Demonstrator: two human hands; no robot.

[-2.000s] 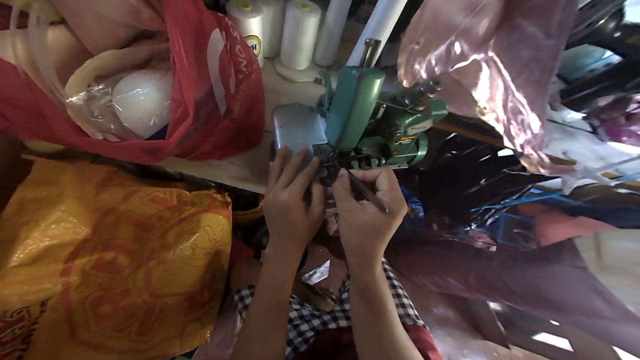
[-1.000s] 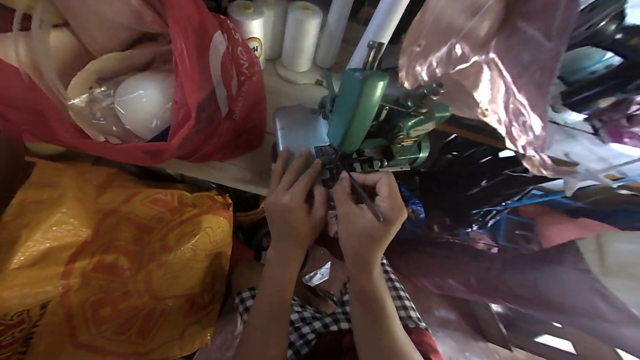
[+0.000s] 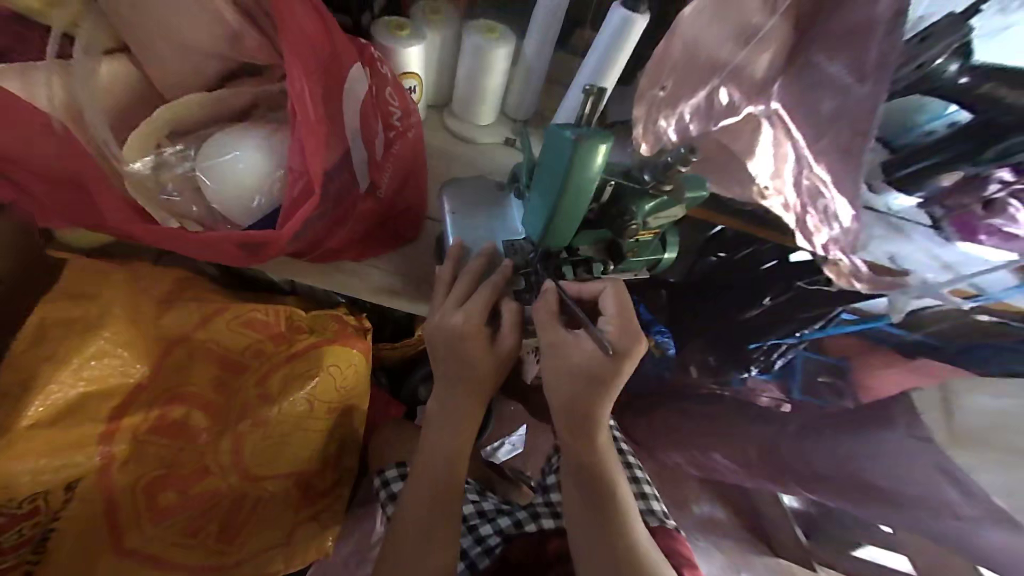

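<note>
A green overlock-type sewing machine (image 3: 570, 180) stands on a pale table, its grey metal cloth plate (image 3: 480, 210) at the left. My left hand (image 3: 472, 328) rests its fingertips on the plate's near edge, beside the dark needle area (image 3: 524, 268); whether it grips anything cannot be told. My right hand (image 3: 588, 344) holds a thin dark metal tool, perhaps tweezers (image 3: 588, 324), between thumb and fingers. The tool's upper end points into the needle area, and its other end sticks out over the hand. The tip is too small to make out.
White thread cones (image 3: 482, 72) stand behind the machine. A red plastic bag (image 3: 360, 160) with cloth sits at the upper left, an orange sack (image 3: 240, 432) below it. Pinkish clear plastic (image 3: 768, 120) hangs at the upper right. A black-and-white checked cloth (image 3: 512, 512) lies below my forearms.
The tool in my right hand has tilted steeper since two seconds ago, its upper end now farther up by the needle area. My left hand stays at the plate's edge.
</note>
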